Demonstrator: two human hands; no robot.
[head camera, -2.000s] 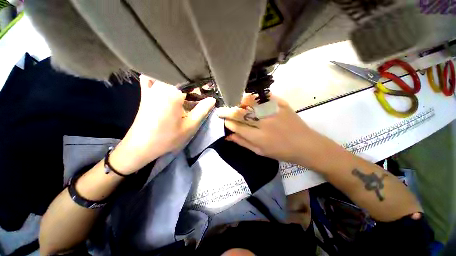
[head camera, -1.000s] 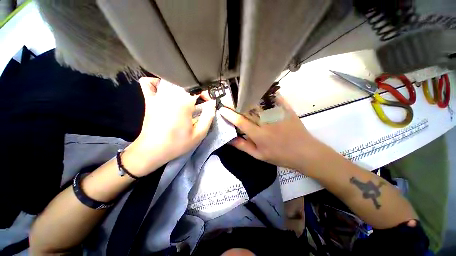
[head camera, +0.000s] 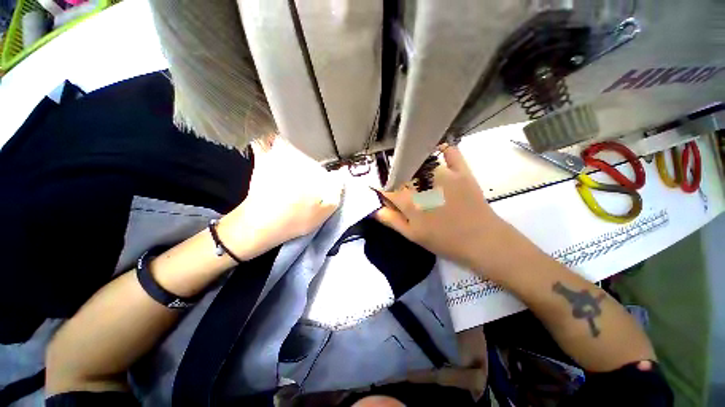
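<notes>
My left hand (head camera: 290, 191) is at the left of the needle area, fingers bent down on the grey garment panel (head camera: 306, 258). My right hand (head camera: 445, 203) is just right of the needle area, its thumb and fingers pinching the panel's edge near a dark corner. The presser foot (head camera: 360, 168) shows between the hands, partly hidden by the machine head. The grey panel, with black strips, hangs from the hands towards the lap. The black garment panel (head camera: 95, 167) is spread at the left. The sewing machine head (head camera: 453, 71), marked HIKARI, stands above the hands.
Fabric shears (head camera: 608, 183) lie right of my right hand, with second scissors (head camera: 680, 165) farther right. A printed ruler scale (head camera: 620, 238) runs along the table's front. A fluffy cover (head camera: 211, 71) hangs at the head's left end. A green tray (head camera: 16, 40) is at the far left.
The view has shifted, showing more of the machine head's right side. My left hand's fingers are more curled. My right fingers have drawn slightly back from the foot, with the cloth edge raised between them.
</notes>
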